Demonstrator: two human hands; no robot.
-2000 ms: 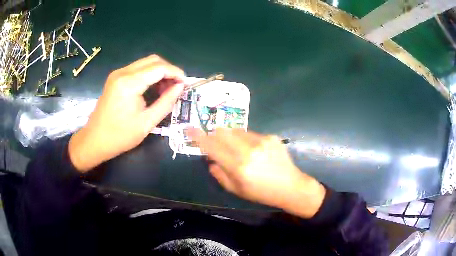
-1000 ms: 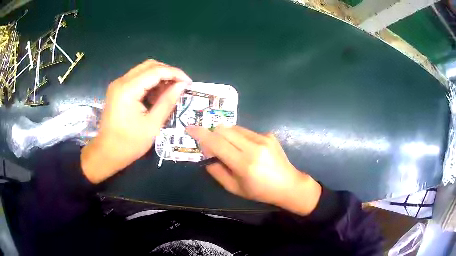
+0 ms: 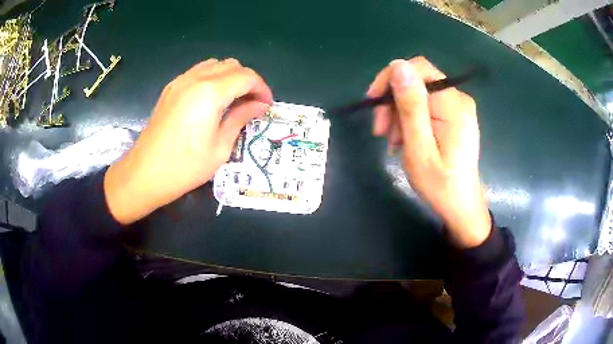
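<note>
The white square socket housing [image 3: 306,198] lies open side up on the dark green bench, slightly tilted. Inside show a small green circuit board [image 3: 304,144], dark green and red wires, and a brass strip [image 3: 269,195] along the near edge. My left hand [image 3: 191,131] grips the housing's far left corner with thumb and fingers; the fingertips partly hide what is there. My right hand [image 3: 430,127] is raised to the right of the housing and holds a slim black press tool [image 3: 359,105], its tip pointing left near the housing's far right corner.
Brass contact assemblies with white leads [image 3: 67,60] lie heaped at the far left. A crinkled clear plastic bag [image 3: 74,158] lies left of my left wrist. The green bench [image 3: 322,47] has a worn cream edge rail [image 3: 551,70] at the far right.
My right hand has lifted off the housing and moved right and away from me, with the black tool now plainly visible. My left hand stays at the housing, which has turned slightly.
</note>
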